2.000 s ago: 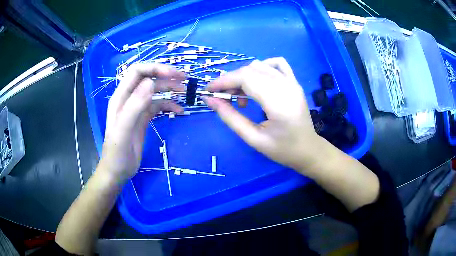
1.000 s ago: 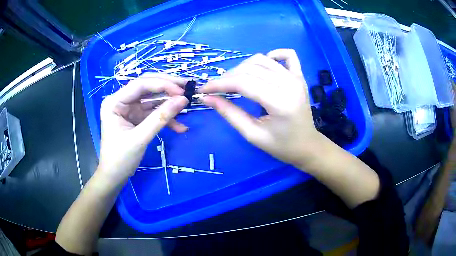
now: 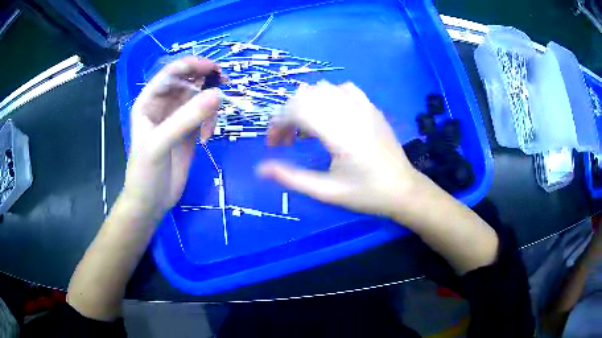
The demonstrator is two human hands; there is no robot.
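Note:
My left hand (image 3: 168, 122) is over the left part of the blue tray (image 3: 264, 274), its fingers closed on a small black housing (image 3: 212, 80). My right hand (image 3: 350, 145) is over the middle of the tray, blurred, thumb and fingers apart, with nothing seen in it. A tangled pile of white wire leads (image 3: 254, 86) lies between and beyond the hands. Several black housings (image 3: 455, 135) lie at the tray's right side. A few loose leads (image 3: 222, 204) and a short white sleeve (image 3: 285, 202) lie in the lower part.
Right of the tray stands an open clear box (image 3: 518, 92) with straight thin pieces, and a small clear pack (image 3: 554, 169) below it. A grey-clear bin (image 3: 10, 168) is at the far left. Part of another person (image 3: 584, 284) shows at the lower right.
My left hand has moved up and left with the black housing. My right hand has come away from the housing, and its thumb and fingers have opened.

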